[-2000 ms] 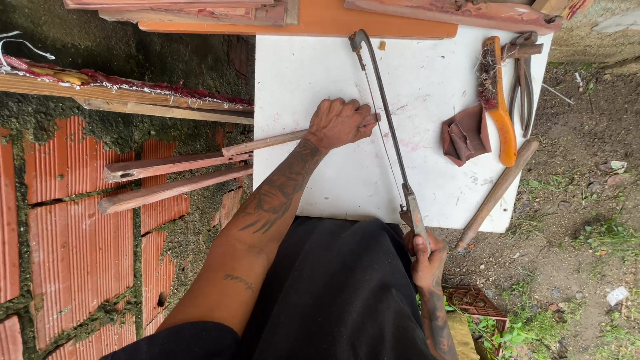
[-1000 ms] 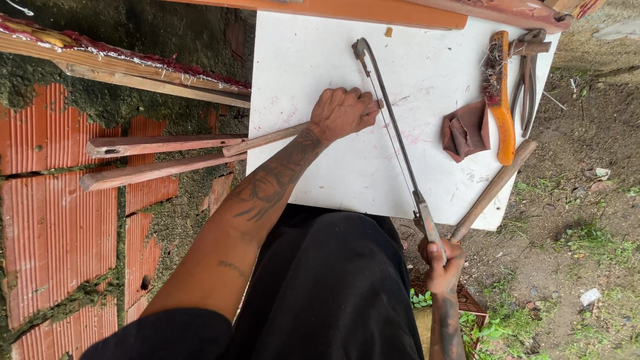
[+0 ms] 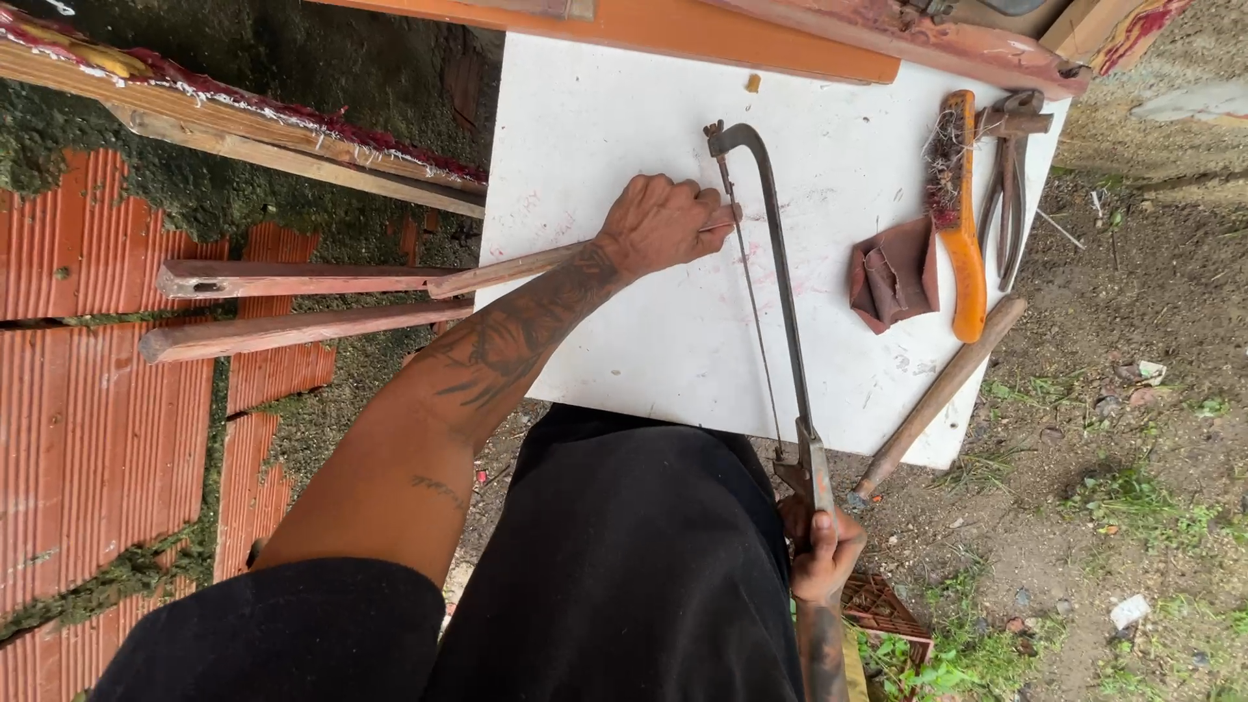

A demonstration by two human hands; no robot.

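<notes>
My left hand (image 3: 668, 226) is closed around a thin wooden stick (image 3: 526, 270) above the white board, with the stick's end poking out past my fingers. My right hand (image 3: 824, 551) grips the handle of a hacksaw (image 3: 777, 224) below the board's near edge. The saw's blade lies against or right beside the stick's protruding end; exact contact cannot be told. To the right are a folded piece of brown sandpaper (image 3: 897, 276), a wire brush with an orange handle (image 3: 963, 244) and metal pincers (image 3: 1009, 185).
The white board (image 3: 624, 361) carries a wooden rod (image 3: 941, 395) across its right edge. Orange-brown wooden boards (image 3: 682, 34) line the far edge. Reddish wooden legs (image 3: 302, 331) jut out at left, near a hollow-brick wall (image 3: 107, 439). A crate (image 3: 887, 609) stands on the ground at lower right.
My right hand has moved the hacksaw back and forth beside my left fist, which keeps its hold on the stick. The view has shifted somewhat.
</notes>
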